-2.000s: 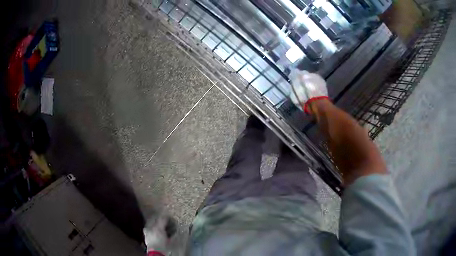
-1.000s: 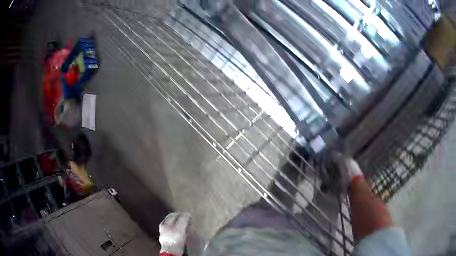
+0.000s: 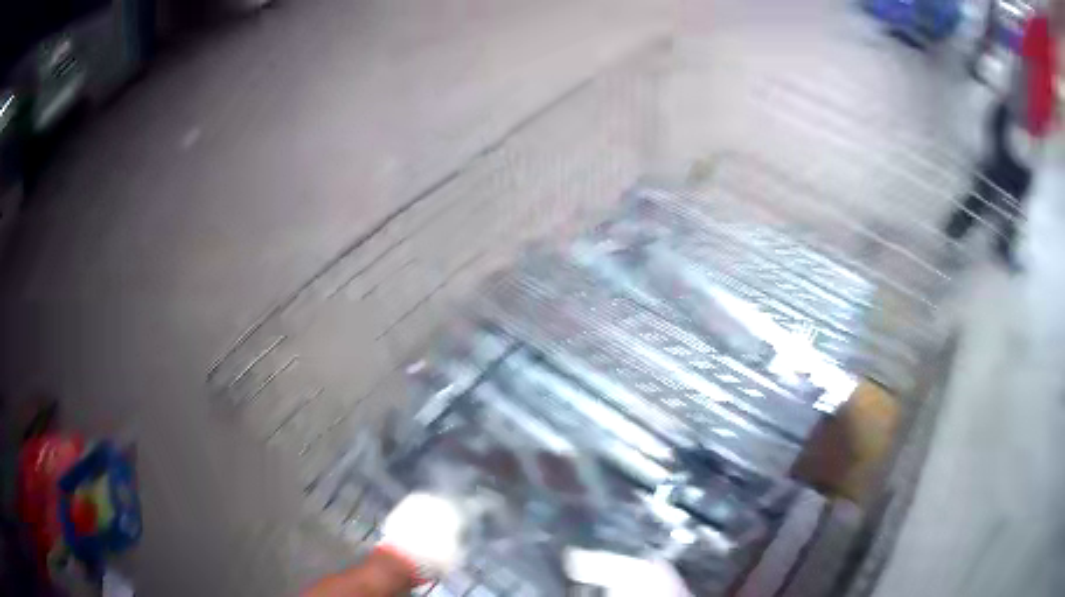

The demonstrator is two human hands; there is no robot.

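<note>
Shiny metal channels (image 3: 654,373) lie side by side in the wire mesh bin (image 3: 438,192), strongly blurred. My left hand (image 3: 423,534), in a white glove with a red cuff, is at the near end of the channels, low in the picture. My right hand (image 3: 625,574), in a white glove, is at the bottom edge, partly cut off, over the near end of the bin. Blur hides the fingers of both hands and whether they hold a channel.
A tan-brown block (image 3: 858,437) sits at the bin's right side. A red-and-blue bundle (image 3: 88,501) lies at the lower left. A person in red (image 3: 1037,76) stands at the upper right, near a blue object (image 3: 917,18).
The view has swung up over the whole bin. My left hand has come from beside the grey cabinet to the channels. My right hand now shows at the bottom edge.
</note>
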